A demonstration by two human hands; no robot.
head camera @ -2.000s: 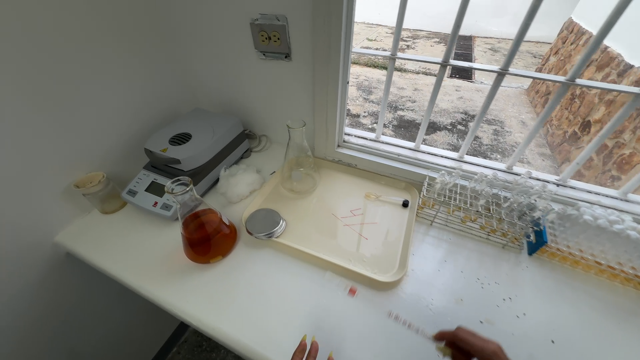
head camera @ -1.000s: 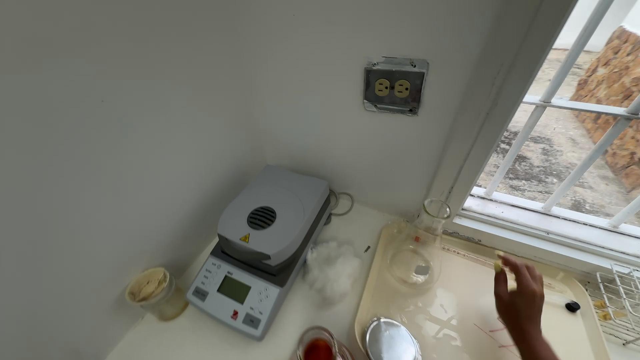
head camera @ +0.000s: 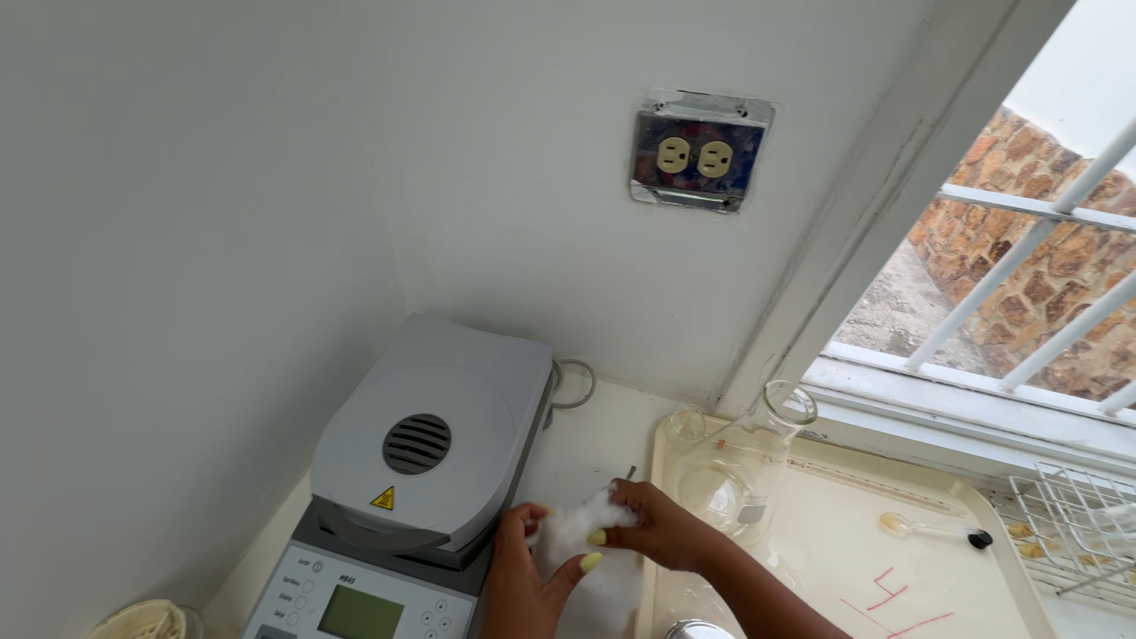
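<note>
A tuft of white cotton wool (head camera: 581,524) lies between both hands, beside the grey moisture analyzer (head camera: 426,444). My left hand (head camera: 531,568) grips the cotton from the left, its thumb and fingers around the lower part. From the right, my right hand (head camera: 661,524) pinches the cotton's upper edge between thumb and fingers. Just right of that hand, an empty-looking glass Erlenmeyer flask (head camera: 732,479) stands on the cream tray (head camera: 967,497). A round metal lid (head camera: 698,630) is partly visible at the bottom edge.
A small spoon with a black end (head camera: 941,529) lies on the tray, near red marks. A wire test-tube rack (head camera: 1074,524) stands at the right, below the barred window. A container with a pale cover (head camera: 146,621) is at bottom left. A grey cable loops behind the analyzer.
The right hand, over the tray one second ago, is now at the cotton wool. The left hand has come into view, and both hold the cotton. The view has turned left since the first frame.
</note>
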